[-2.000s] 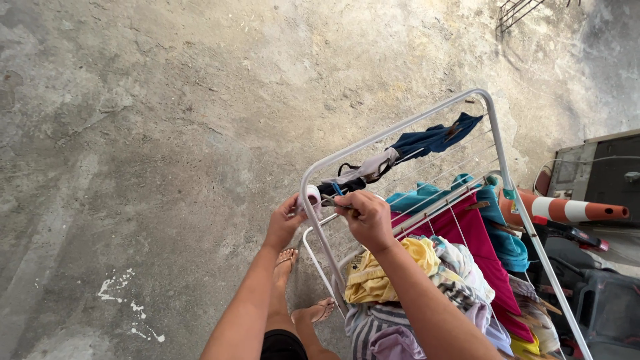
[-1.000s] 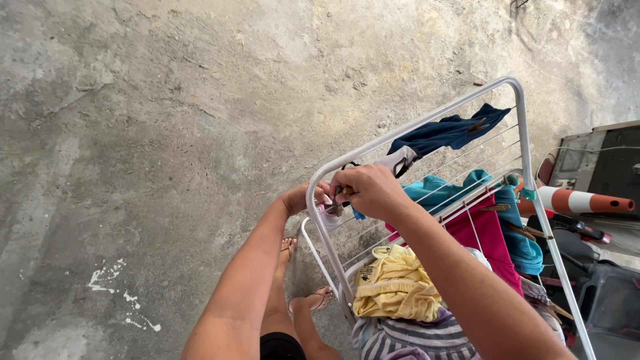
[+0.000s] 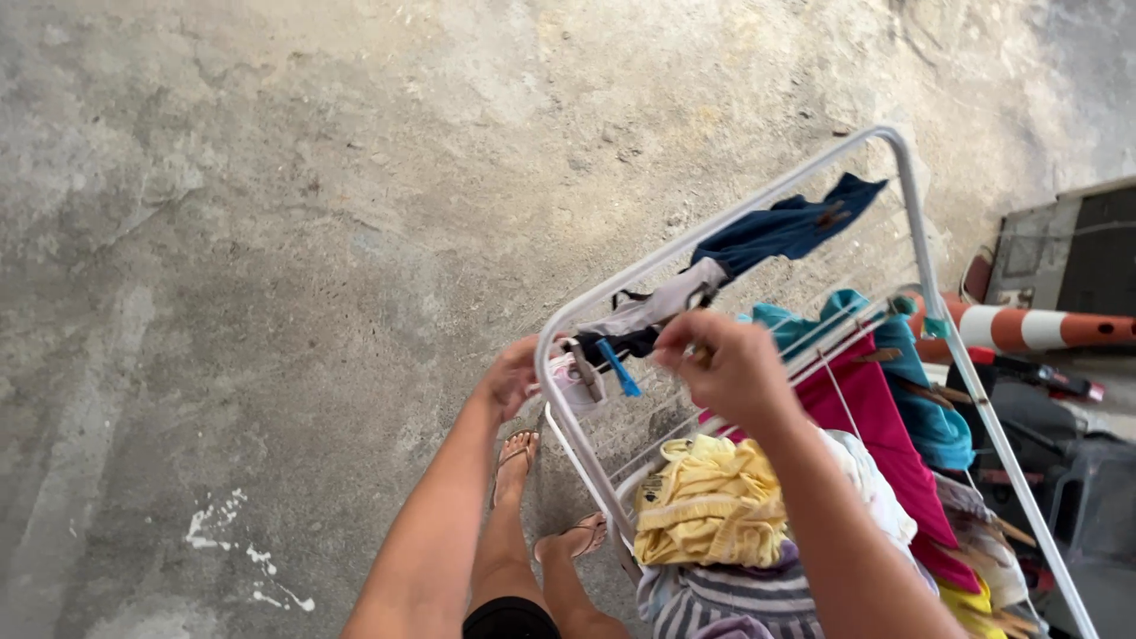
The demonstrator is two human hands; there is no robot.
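Note:
A white metal clothes drying rack (image 3: 923,222) stands in front of me. My left hand (image 3: 515,380) is at its near left corner, beside a small white and pink garment (image 3: 581,386) hung with a clothespin; whether the fingers grip it is unclear. My right hand (image 3: 714,355), blurred, is over the wires with its fingers curled, and a small brownish thing shows between them. A blue clothespin (image 3: 619,366) clips a black garment (image 3: 621,343). Beyond it hang a grey garment (image 3: 664,299) and a dark blue one (image 3: 781,231).
Folded yellow cloth (image 3: 710,506) and striped cloth (image 3: 745,603) lie under my right arm. Magenta cloth (image 3: 887,444) and teal cloth (image 3: 941,426) hang farther right. An orange and white traffic cone (image 3: 1021,327) lies beyond the rack. My sandalled feet are on the concrete floor (image 3: 311,311).
My right hand has moved away to the right from my left hand and the rack's corner. The blue clothespin and the small white and pink garment now show more plainly.

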